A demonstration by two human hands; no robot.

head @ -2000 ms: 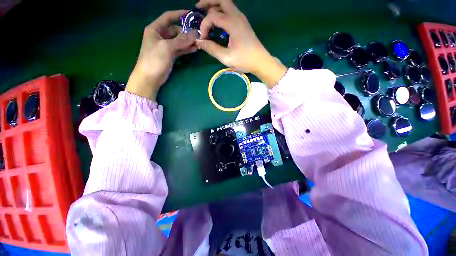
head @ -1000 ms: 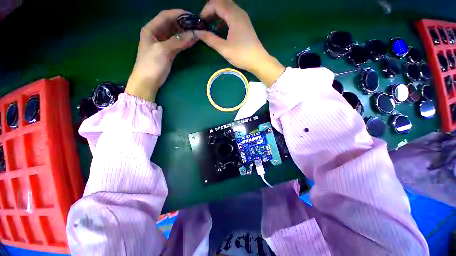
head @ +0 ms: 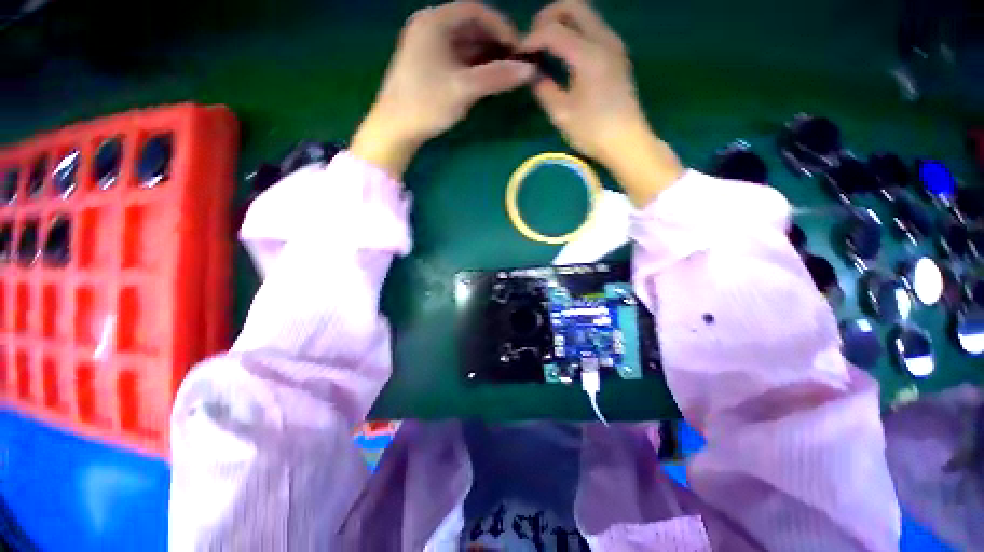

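My left hand (head: 448, 70) and my right hand (head: 588, 76) meet at the top of the view, with fingertips close together. They hold a dark display module (head: 550, 67), blurred and mostly hidden by the fingers; no lit figures show on it. The black test fixture (head: 494, 334) lies below on the green bench, its round seat bare. A blue driver board (head: 584, 330) is on its right part, with a white USB cable (head: 595, 395) at its near edge.
A yellow tape ring (head: 515, 205) lies above the fixture beside white paper (head: 600, 234). A red tray (head: 205, 259) with dark rounds stands left. A dark module pile (head: 310, 157) is beside it. Waiting modules (head: 888, 293) spread at right, one blue-faced. Red shows at the far right edge.
The view has shifted, so the bench things appear further right and more of the left tray shows. My hands remain together around the module, which was lit two seconds ago and now appears dark.
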